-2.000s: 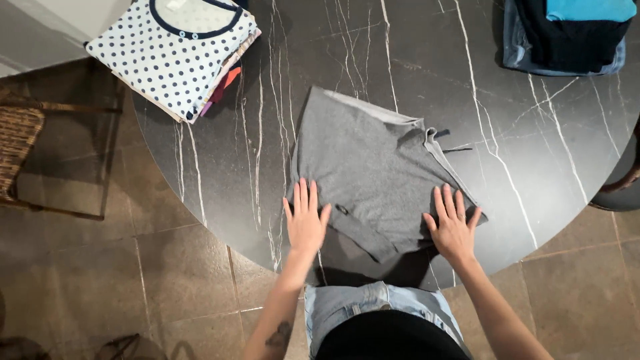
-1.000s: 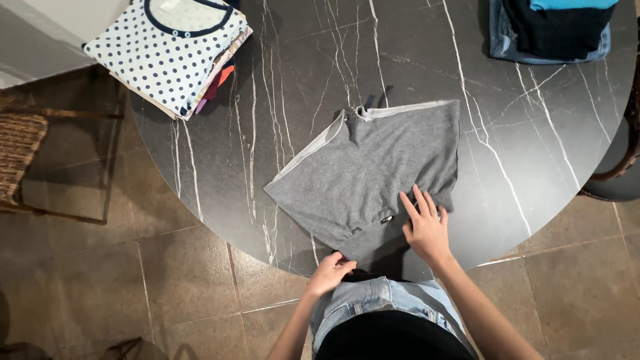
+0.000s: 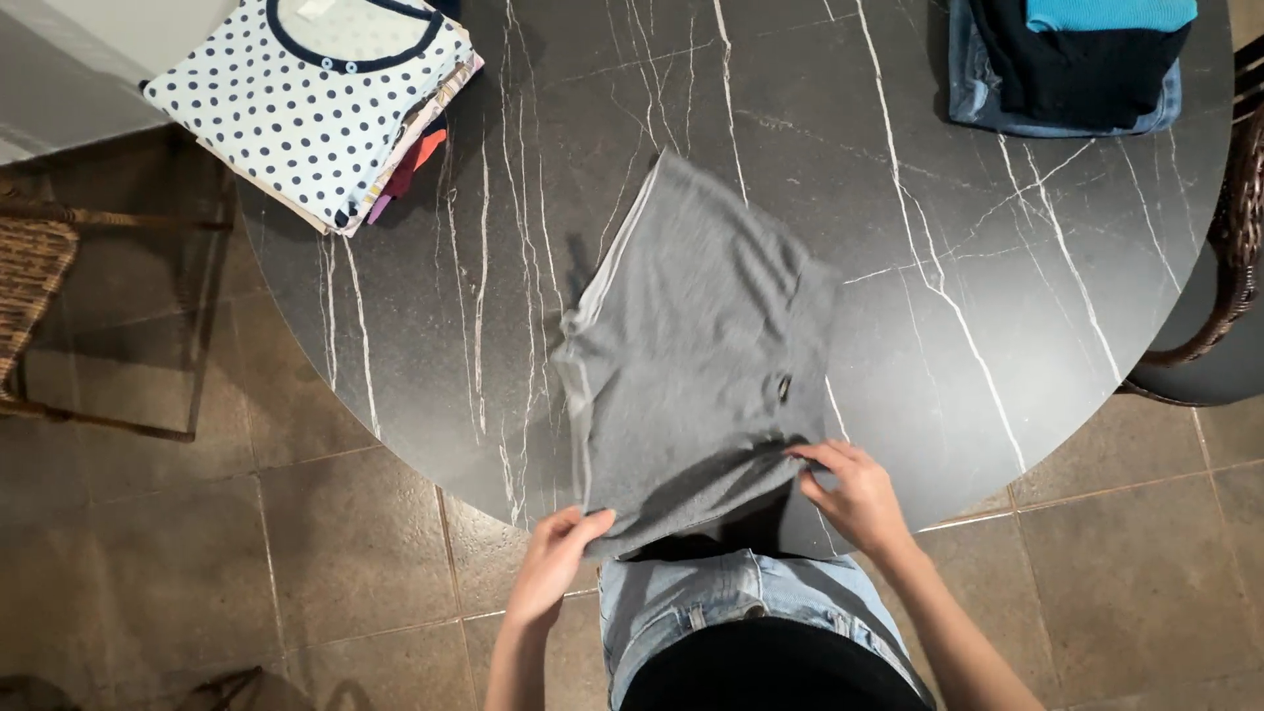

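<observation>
A grey cloth garment, apparently shorts [image 3: 691, 336], lies spread on the dark marble-look table [image 3: 829, 118], its near edge slightly raised close to the front rim. My left hand [image 3: 558, 558] pinches its lower left corner between thumb and fingers. At the lower right, my right hand [image 3: 854, 494] pinches the near edge, just below a small dark mark on the cloth. A pale-lined opening runs along the garment's left side.
At the table's back left is a stack of folded clothes topped by a polka-dot shirt [image 3: 296, 118]. Folded jeans [image 3: 973, 89] with black and blue garments on top lie back right. Wicker chairs stand left [image 3: 35, 286] and right [image 3: 1239, 227].
The grey garment has turned anticlockwise, its pale-lined opening passing from the far side to the left. My right hand, resting flat on the cloth earlier, now pinches its near edge.
</observation>
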